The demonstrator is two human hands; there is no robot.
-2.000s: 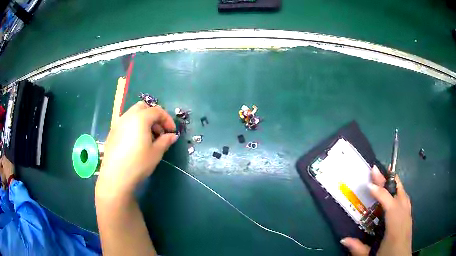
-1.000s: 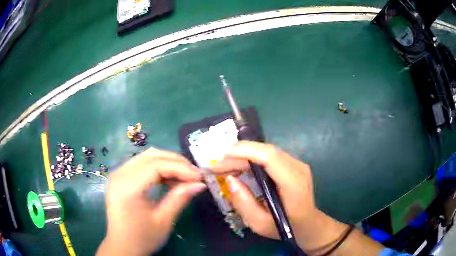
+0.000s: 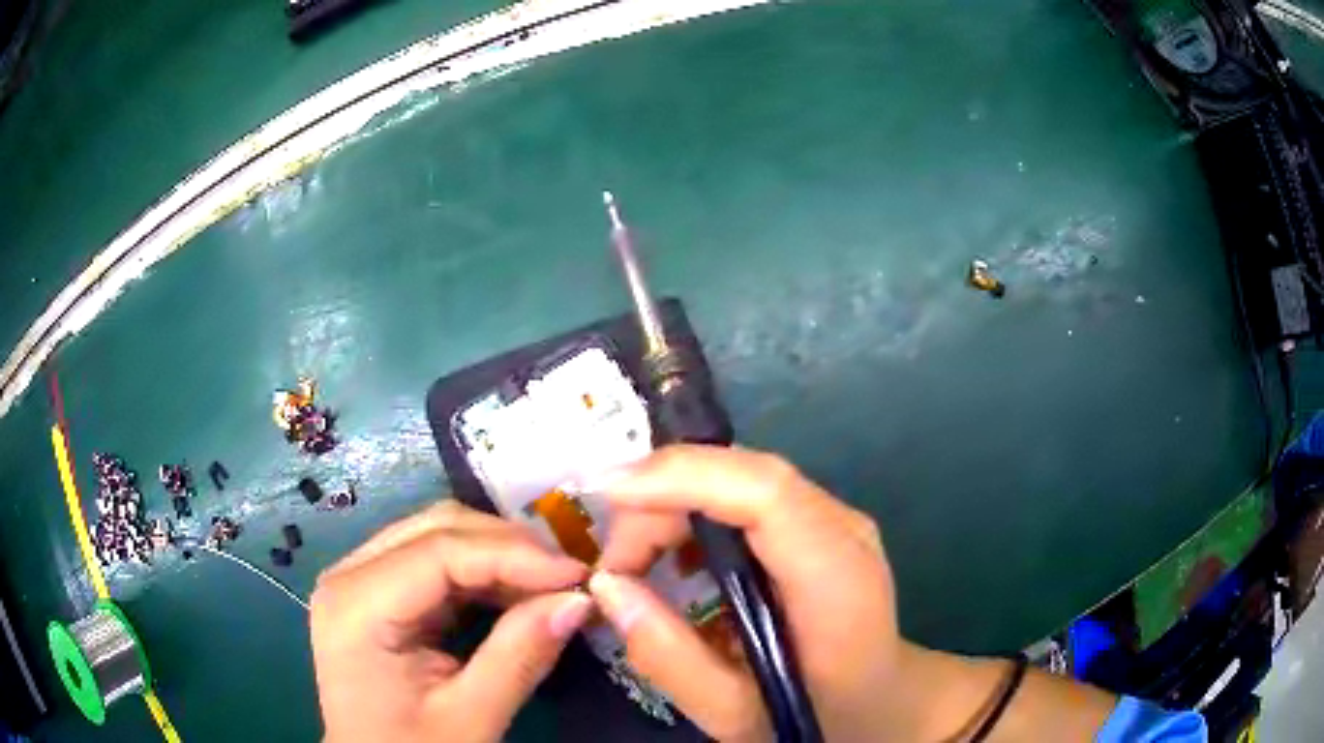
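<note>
My right hand (image 3: pixel 770 581) holds the soldering iron (image 3: pixel 694 421), black grip and silver tip pointing up and away. Its thumb and forefinger meet the fingertips of my left hand (image 3: pixel 450 610) over the phone assembly (image 3: pixel 559 421). A tiny piece, too small to make out, is pinched between the fingertips of both hands. The phone's white face and orange flex cable (image 3: pixel 564 523) show beyond the fingers; its near end is partly hidden by my hands. The phone lies on a black foam pad (image 3: pixel 462 402).
Small dark components (image 3: pixel 122 508) are heaped at left, above the green solder spool (image 3: pixel 105 663). A cluster with orange bits (image 3: pixel 304 415) and loose black squares lie nearer. One small gold part (image 3: pixel 986 279) lies right. A black fan (image 3: pixel 1194 51) stands at upper right. A pale rail (image 3: pixel 262 153) crosses the bench.
My left hand has come from the small parts to the phone and meets my right hand there. The view has shifted right. Since a second ago, the fingertips have moved slightly down in the picture.
</note>
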